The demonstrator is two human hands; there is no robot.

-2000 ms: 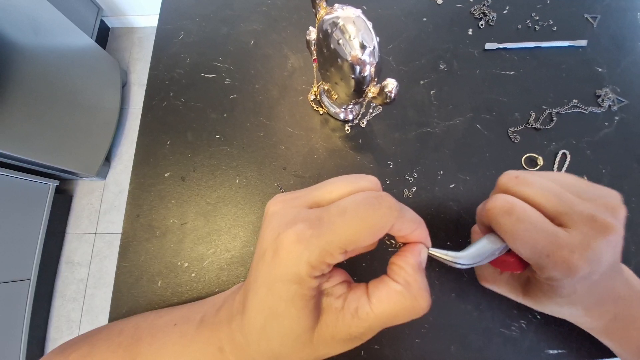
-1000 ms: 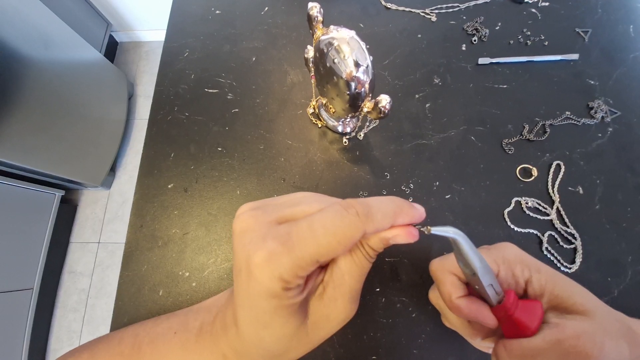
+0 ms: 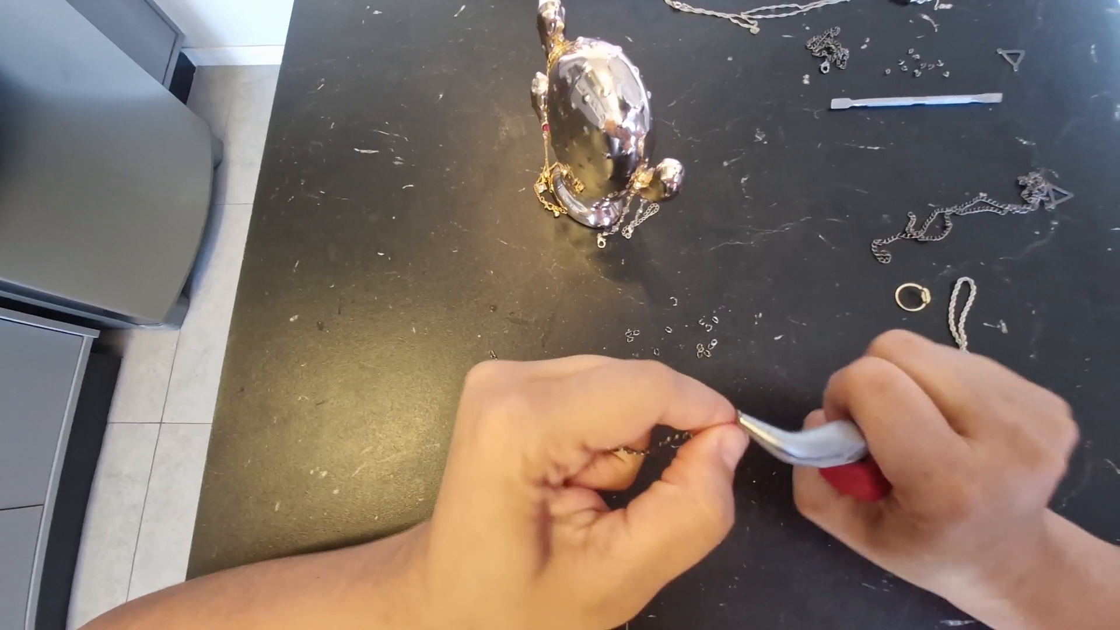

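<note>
Between the thumb and index fingertip of my left hand (image 3: 595,472) is a thin chain (image 3: 669,440), part of which shows inside the curl of the fingers. My right hand (image 3: 936,455) grips bent-nose pliers (image 3: 805,444) with red handles, mostly hidden in the fist. The tips of the pliers meet my left fingertips; the small piece between them is hidden. Several small jump rings (image 3: 704,337) lie on the black table just beyond my left hand. A gold-coloured ring (image 3: 913,297) and a silver rope chain (image 3: 961,311) lie beyond my right hand, which covers part of that chain.
A shiny metallic turtle-like figurine (image 3: 604,114) draped with fine chains stands at the back. To its right lie a flat metal tool (image 3: 916,101), a tangled chain (image 3: 827,50), a longer chain with a triangle (image 3: 971,208) and a loose triangle (image 3: 1011,59). Grey cabinets (image 3: 87,166) stand left of the table.
My right hand has turned and risen since one second ago, so the red handles are now mostly covered and much of the rope chain is hidden. My left hand's fingers have curled more.
</note>
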